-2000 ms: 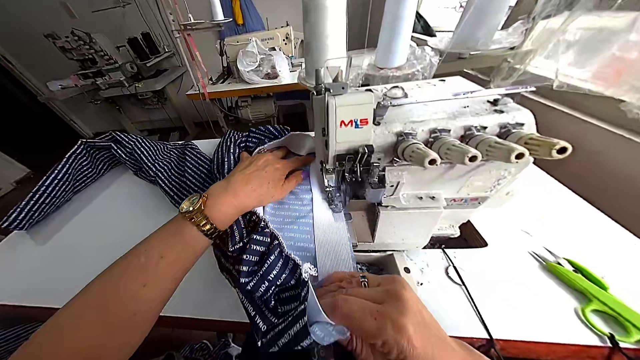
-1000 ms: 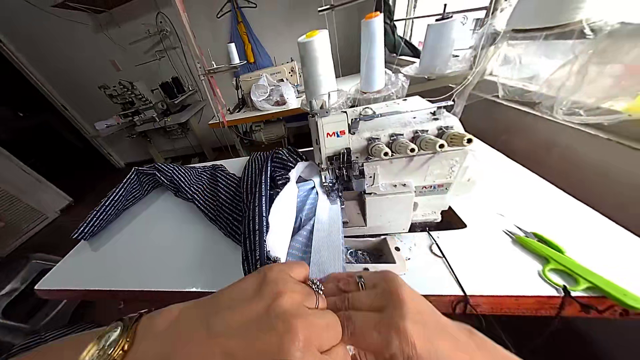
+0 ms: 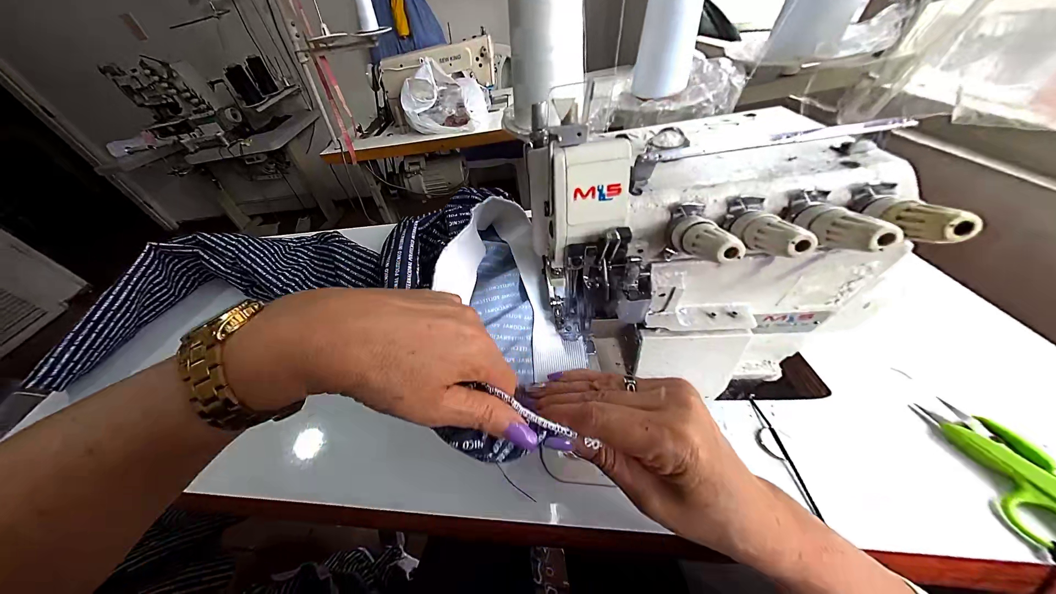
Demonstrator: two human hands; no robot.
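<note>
Navy fabric with white printed lettering [image 3: 313, 264] lies over the white table, left of an overlock sewing machine [image 3: 726, 223]. A white elastic band [image 3: 540, 330] runs along the fabric's opening and passes by the machine's presser foot [image 3: 569, 318]. My left hand [image 3: 388, 359], with a gold watch at the wrist, pinches the fabric's near edge between thumb and fingers. My right hand [image 3: 635, 429] meets it from the right, its thumb under the same edge and its fingers flat over the band's near end. Part of the edge is hidden by the fingers.
Green-handled scissors [image 3: 1002, 462] lie at the table's right, blades toward the machine. A black cord [image 3: 788, 462] crosses the table near my right wrist. Thread cones [image 3: 546, 58] stand behind the machine. Another sewing machine [image 3: 445, 62] and a plastic bag [image 3: 441, 103] are on a table behind.
My left hand has moved from the near table edge up and left onto the fabric's edge. My right hand has come away from it and opened out over the band. The view is closer to the machine.
</note>
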